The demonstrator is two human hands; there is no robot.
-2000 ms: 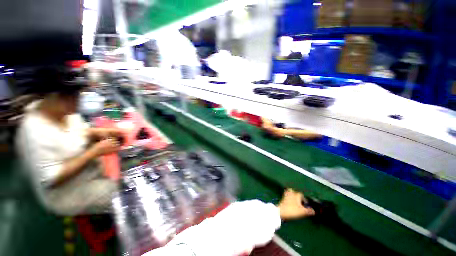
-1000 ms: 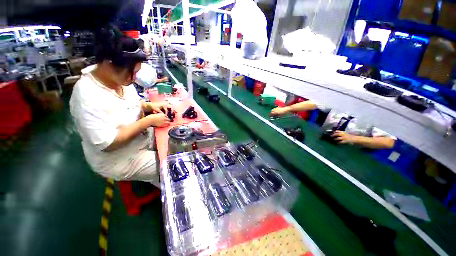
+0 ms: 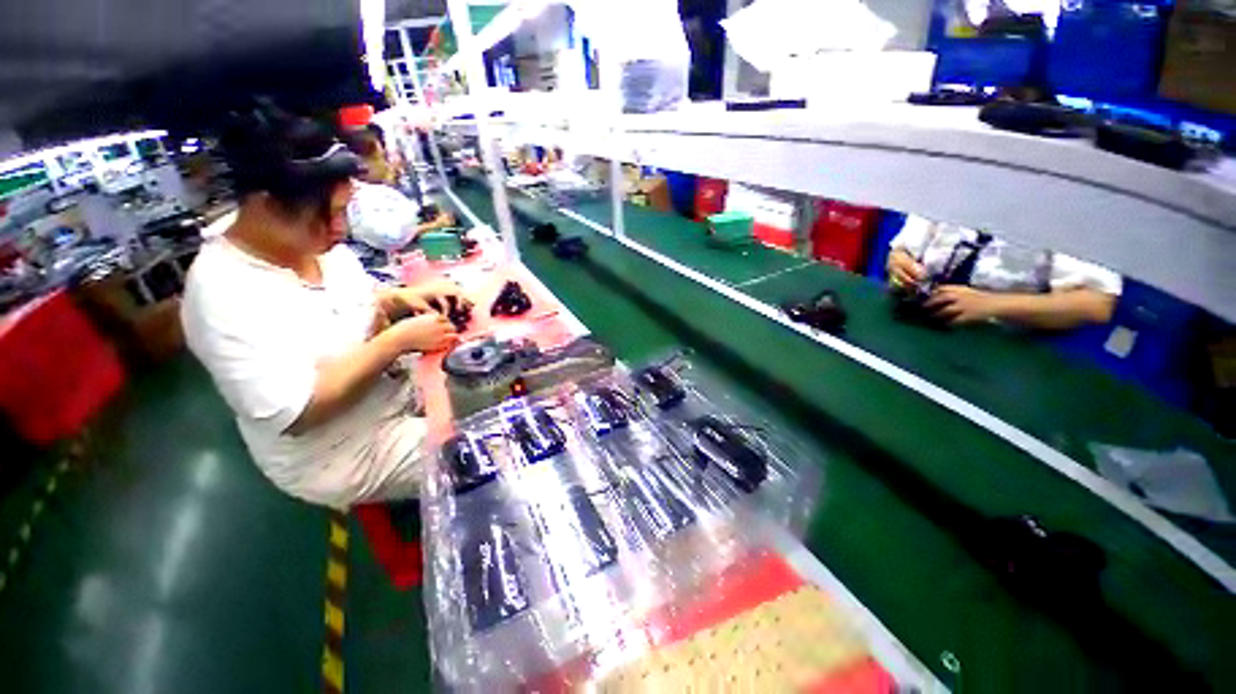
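Neither of my hands shows in the head view. Nearest in front of me is a stack of clear plastic blister trays on the bench, with several black devices in its compartments. A tan adhesive sheet with rows of small marks lies on the red mat at the bottom edge. A black device lies on the green conveyor belt at the lower right.
A person in white sits at the left, handling a small black part. The green belt runs alongside the bench under a white shelf. Another person's hands hold a black device across the belt. A clear bag lies at the right.
My arm, seen reaching to a black device on the belt two seconds ago, is out of the picture. The view has swung left, and the device lies on the belt.
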